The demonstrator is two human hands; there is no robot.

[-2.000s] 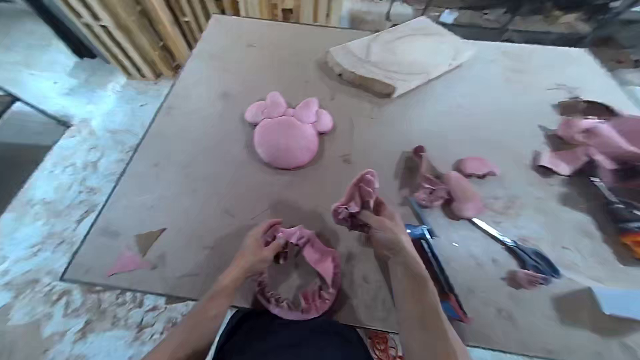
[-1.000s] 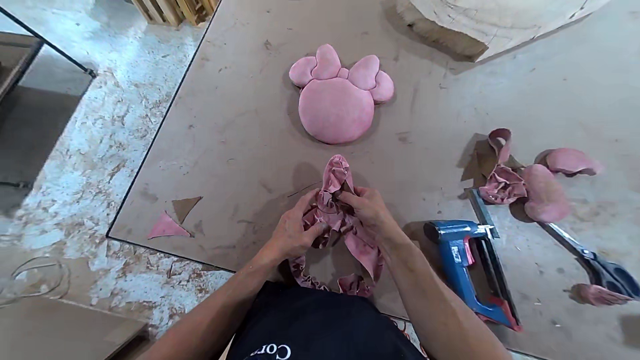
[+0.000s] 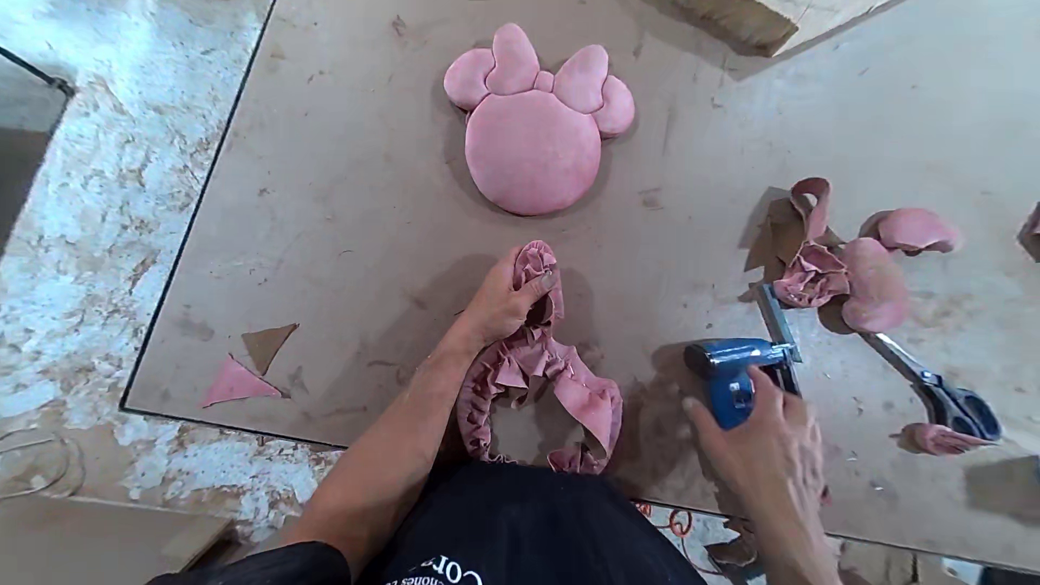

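Observation:
My left hand [image 3: 508, 302] grips the small upper piece of a pink gathered-fabric form [image 3: 597, 406], pressing it with the thumb. The larger ring-like part lies against my dark shirt at the table's near edge. My right hand [image 3: 760, 431] reaches over a blue staple gun [image 3: 731, 366] with fingers spread; whether they touch it is unclear. Beyond my left hand lies a padded pink mouse-head shape with a bow [image 3: 532, 154]. Right of the staple gun are a gathered pink piece [image 3: 811, 276], a padded pink oval [image 3: 873, 284] and another small padded piece [image 3: 916, 230].
Dark-handled scissors [image 3: 946, 398] lie at the right beside a pink scrap [image 3: 942, 439]. A pink triangle [image 3: 238, 383] and a brown one [image 3: 268, 345] rest at the left. A wooden block [image 3: 739, 24] sits at the far edge of view. The table [image 3: 341, 203] ends at the left above a littered floor.
My right hand has left the pink fabric form and moved right to the staple gun. My left hand still holds the form's upper piece. The view has shifted downward and closer.

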